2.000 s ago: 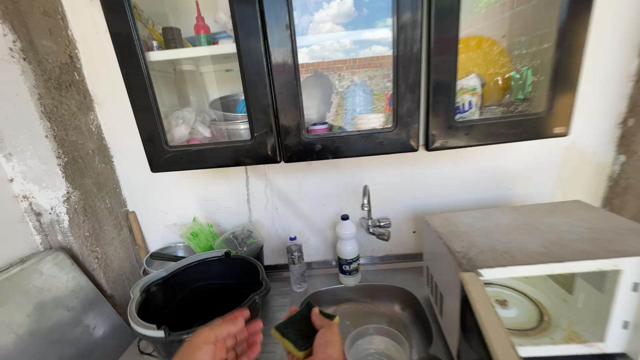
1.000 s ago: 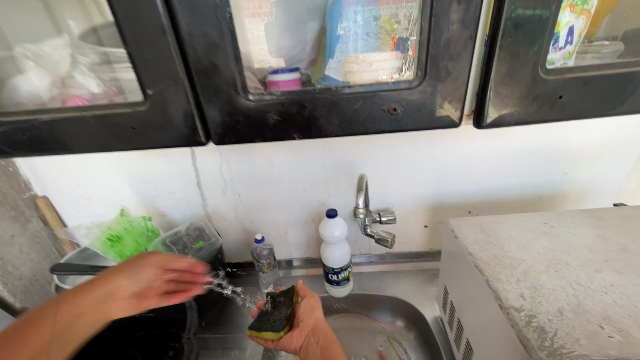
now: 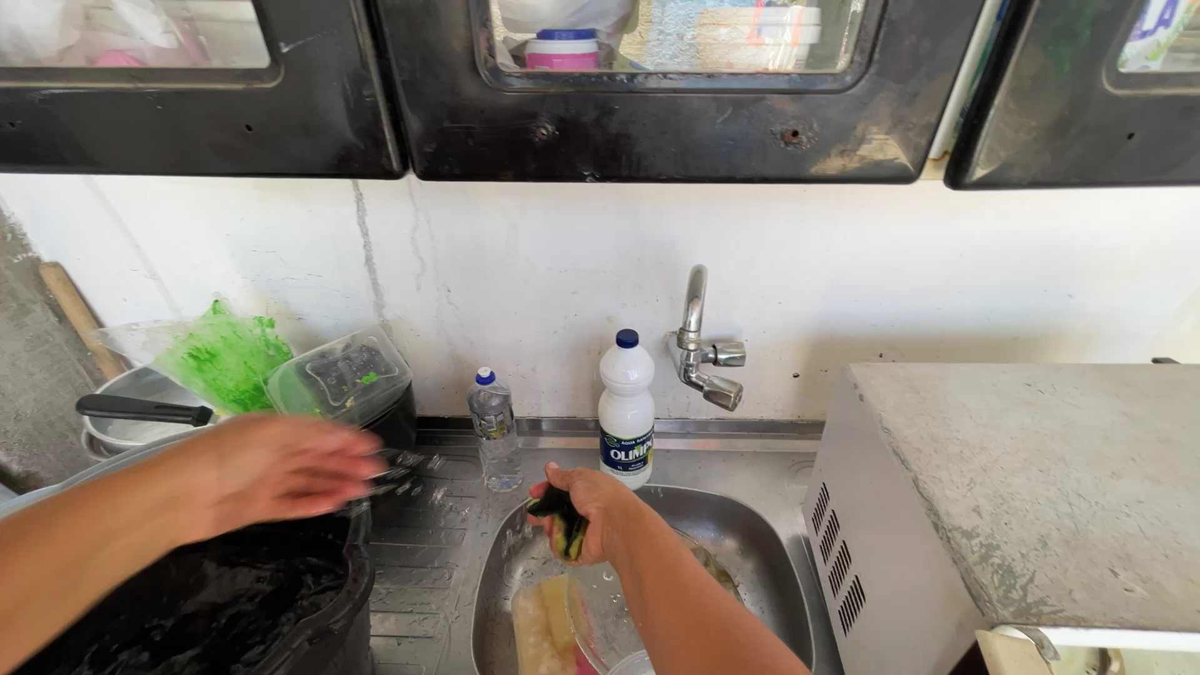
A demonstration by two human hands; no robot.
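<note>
My left hand (image 3: 281, 469) is blurred over the rim of a black tub (image 3: 352, 572) that holds water; drops fly off its fingertips, and it grips nothing. My right hand (image 3: 577, 516) squeezes a green and yellow sponge (image 3: 561, 523) above the left part of the steel sink basin (image 3: 797, 581). Beneath that hand lie a clear plastic container (image 3: 600, 619) and a yellowish item (image 3: 546, 623) that I cannot identify. Behind the basin stand a white Olimpo bottle (image 3: 626, 403) with a blue cap and a small clear plastic bottle (image 3: 494, 431).
A wall faucet (image 3: 696, 347) is above the basin. To the right stands a microwave oven (image 3: 1050, 469). Black cabinets (image 3: 656, 131) hang overhead. At the left back are a pan with a black handle (image 3: 141, 409), a green-stained plastic bag (image 3: 225, 352) and a clear plastic box (image 3: 347, 375).
The sponge, spread on my right hand a second ago, is now squeezed in its fingers. Water drops fly from my left hand in both later frames. The view has moved closer to the sink.
</note>
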